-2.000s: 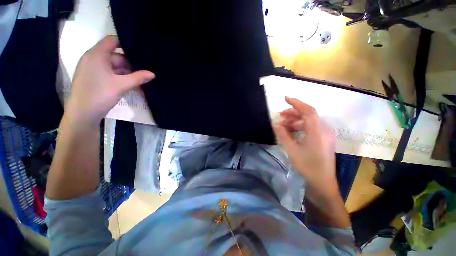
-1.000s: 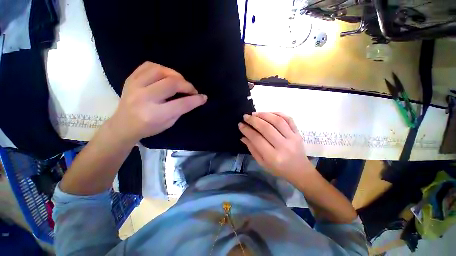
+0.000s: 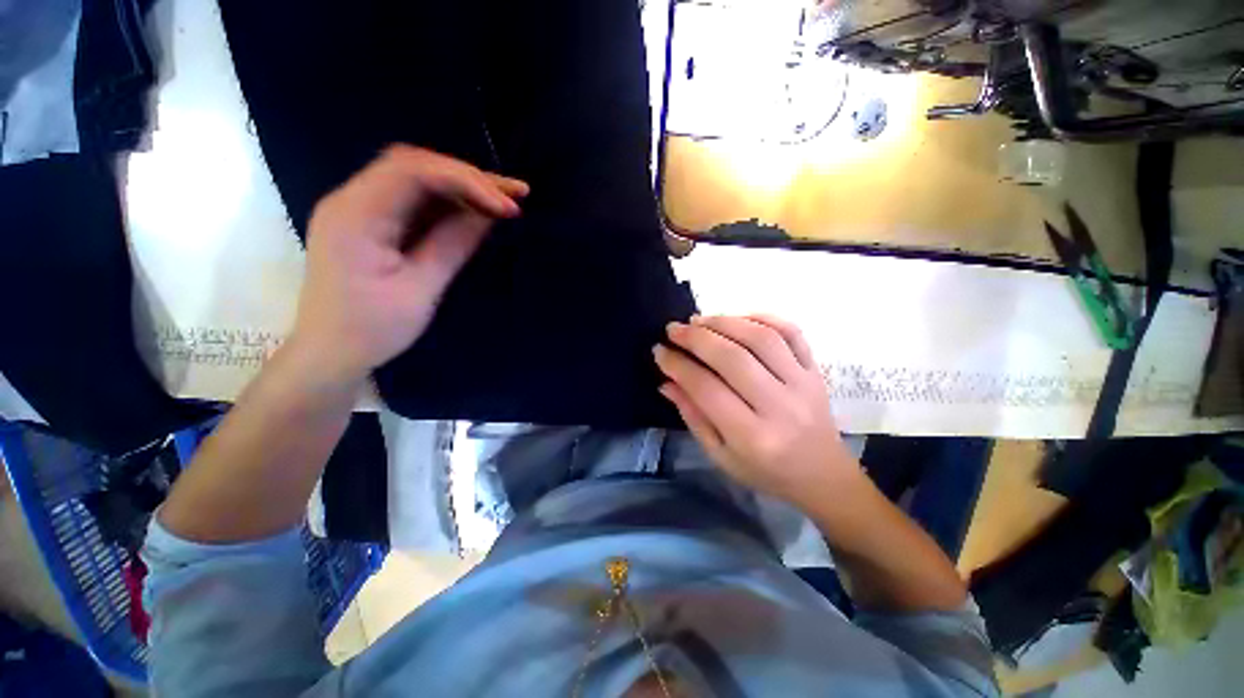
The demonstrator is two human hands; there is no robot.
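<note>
A large black fabric panel (image 3: 546, 300) lies flat on the white table, running from the top of the view to the front edge. A short thin pale line (image 3: 487, 126) shows on it. My left hand (image 3: 389, 252) is over the panel, thumb and fingertips close together; whether cloth is between them cannot be told. My right hand (image 3: 750, 396) rests at the panel's right edge, fingertips on the cloth. The panel's right edge is slightly ragged there. The sewing machine's metal parts (image 3: 1010, 68) are at the upper right, beside the tan bed plate (image 3: 873, 198).
Green-handled snips (image 3: 1094, 284) lie right, beside a black strip (image 3: 1150, 232) hanging over the table edge. Black and pale cut pieces (image 3: 62, 273) are heaped left. A blue basket (image 3: 68, 545) stands lower left. A ruler scale (image 3: 941, 389) marks the front edge.
The panel has shifted left from its earlier position. My left hand moved from its left edge onto it, then slightly up and left. My right hand came to its right edge and stays there.
</note>
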